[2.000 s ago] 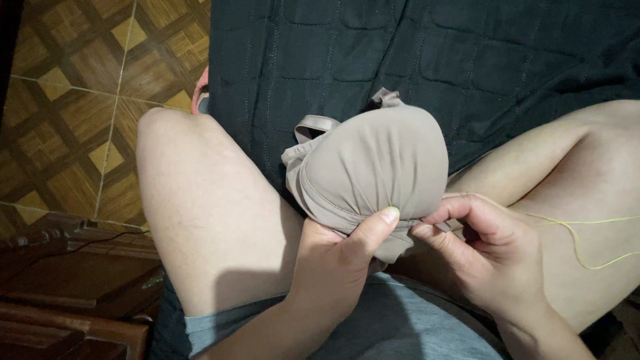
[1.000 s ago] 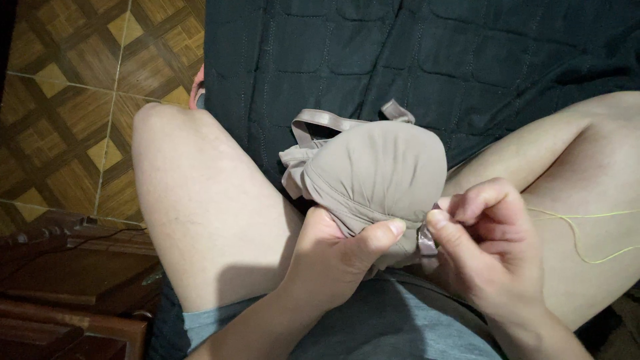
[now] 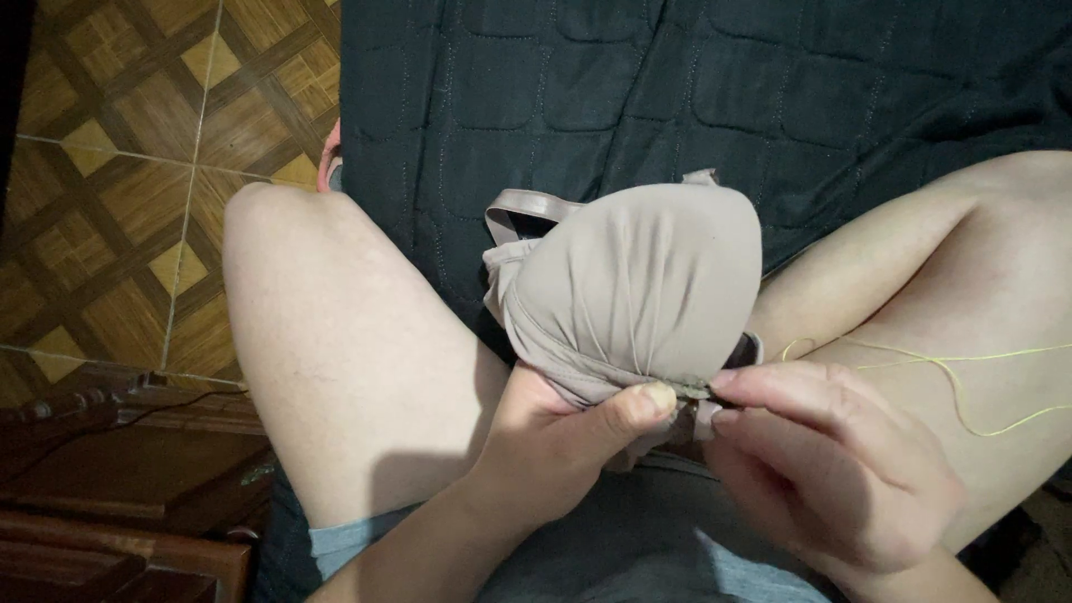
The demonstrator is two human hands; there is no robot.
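A beige bra [image 3: 645,276] lies over my lap, one padded cup facing up with gathered folds. My left hand [image 3: 578,435] grips its lower edge, thumb on top near the seam. At the cup's lower right corner, the thumb and fingers of my right hand [image 3: 829,461] pinch the edge; whether a needle is between them cannot be seen. A satin strap [image 3: 536,203] loops out at the upper left of the cup. Yellow thread [image 3: 955,381] trails from beside my right hand across the thigh on the right.
A dark quilted cover [image 3: 620,92] spreads beyond my legs. Patterned floor tiles [image 3: 126,193] show at the left, with dark carved wooden furniture [image 3: 109,469] at the lower left. A pink item [image 3: 329,159] partly shows by the cover's edge.
The small strap piece that stood out below my right fingers a second ago is now mostly behind them. My left hand keeps its hold on the bra.
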